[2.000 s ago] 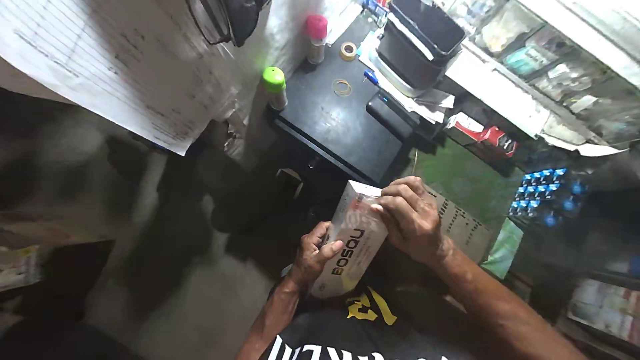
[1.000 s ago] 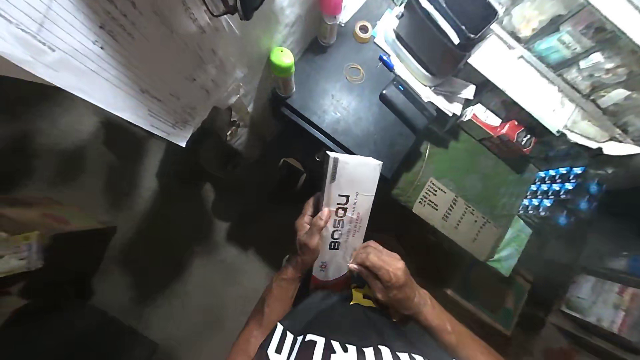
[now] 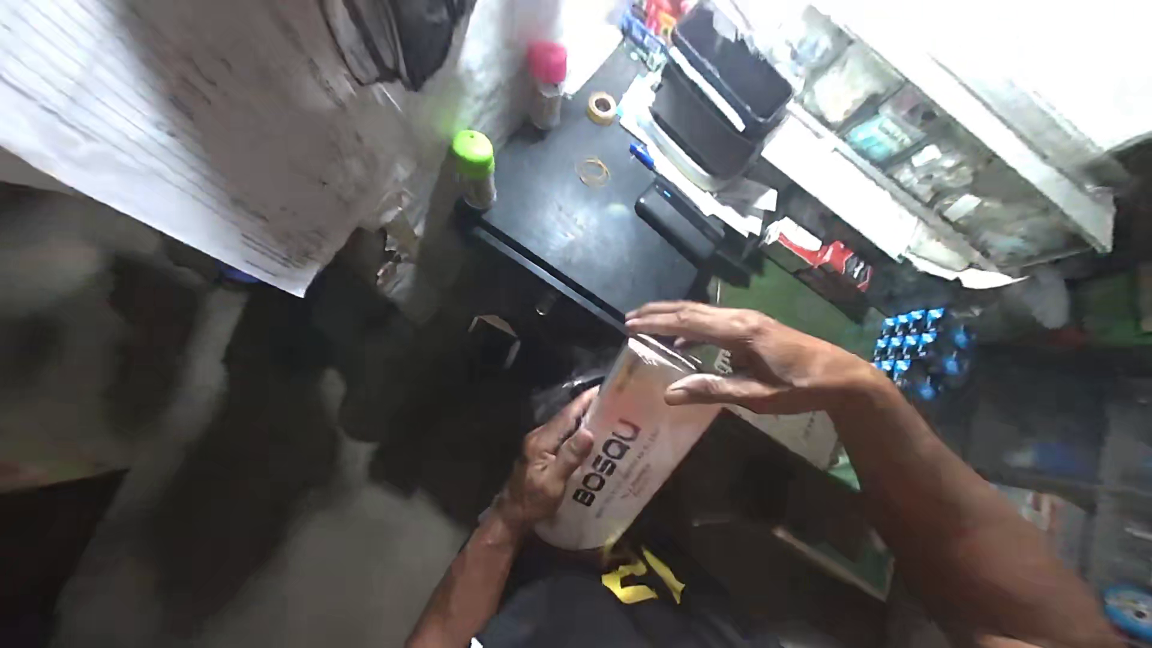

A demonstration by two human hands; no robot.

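Observation:
A white box with dark print (image 3: 621, 459) is held tilted in front of my body. My left hand (image 3: 547, 463) grips its left side, thumb on the printed face. Over the box's upper end, my right hand (image 3: 742, 355) is spread, fingers along the far edge and thumb near the printed face; whether it presses on the box cannot be told. The upper end looks shiny, as if wrapped in clear film.
Beyond the box stands a black table (image 3: 576, 229) with a green-capped can (image 3: 474, 171), a pink-capped can (image 3: 547, 85), a tape roll (image 3: 601, 108) and a black bin (image 3: 720, 90). Papers hang at the upper left. Blue-topped items (image 3: 909, 346) sit at the right.
My right hand has moved from the box's lower end up to its upper end, and its fingers have spread. The left hand still holds the box, which is now tilted to the right.

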